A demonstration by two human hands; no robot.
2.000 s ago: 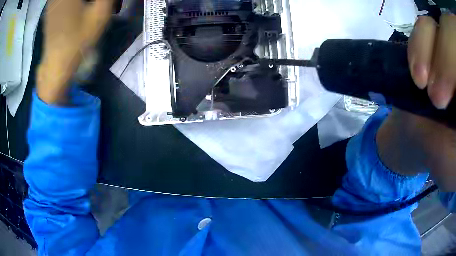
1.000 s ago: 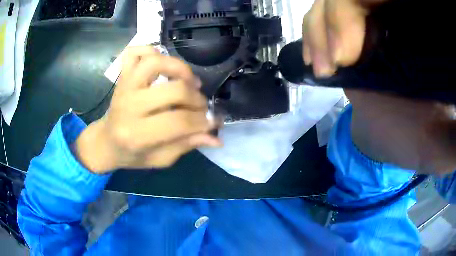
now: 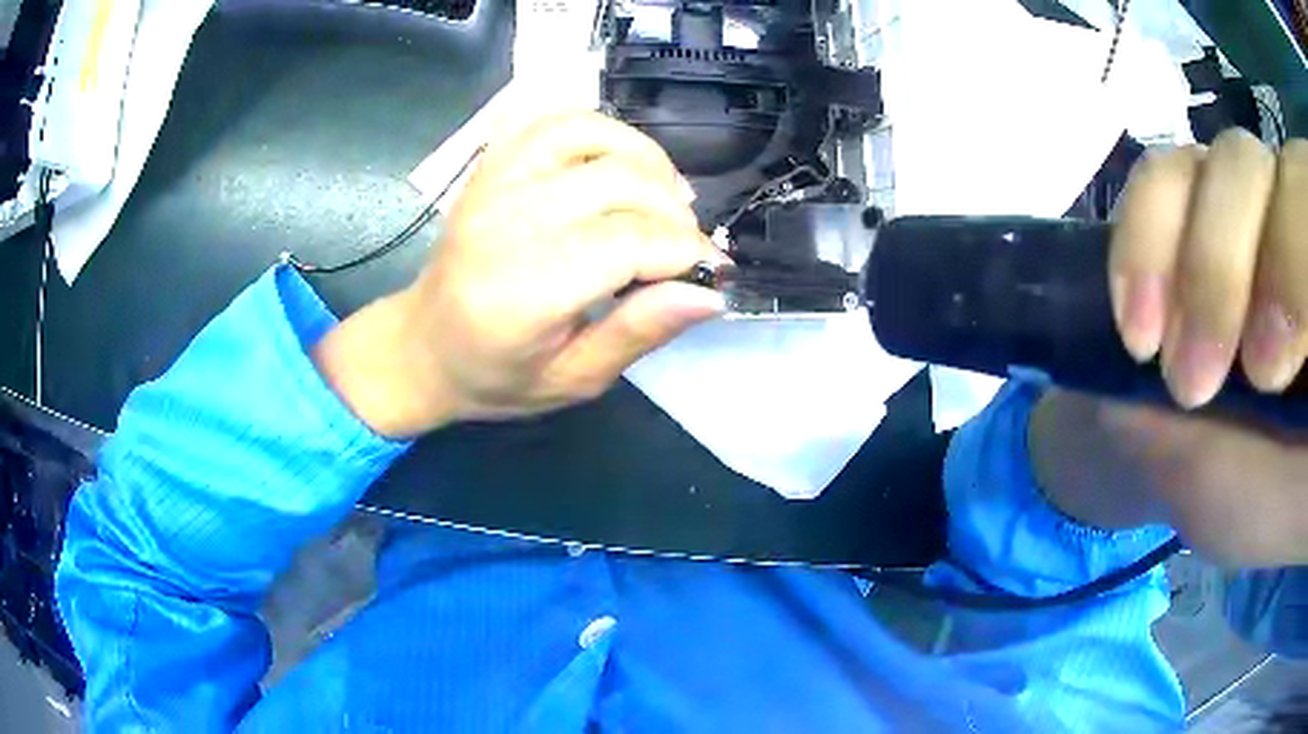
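Observation:
The white housing (image 3: 865,144) with its black inner frame (image 3: 703,122) lies on a white sheet (image 3: 796,416) in front of me. My right hand (image 3: 1212,273) grips the thick black electric screwdriver (image 3: 990,294), which points left at the housing's right side; its bit cannot be made out. My left hand (image 3: 574,273) is over the housing's lower left corner, thumb and forefinger pinched on a small dark piece (image 3: 703,273), perhaps a screw. That hand hides the housing's lower left part.
A thin dark wire (image 3: 387,261) runs left from under my left hand over the dark worktop (image 3: 287,172). A white panel with a yellow strip (image 3: 108,86) lies at the far left. A dark tray (image 3: 430,6) shows at the top edge. The screwdriver's cord (image 3: 1062,595) hangs at lower right.
My left hand came in from the upper left and now pinches a small piece at the housing. The screwdriver swung closer, then back down. The housing appears further right in view.

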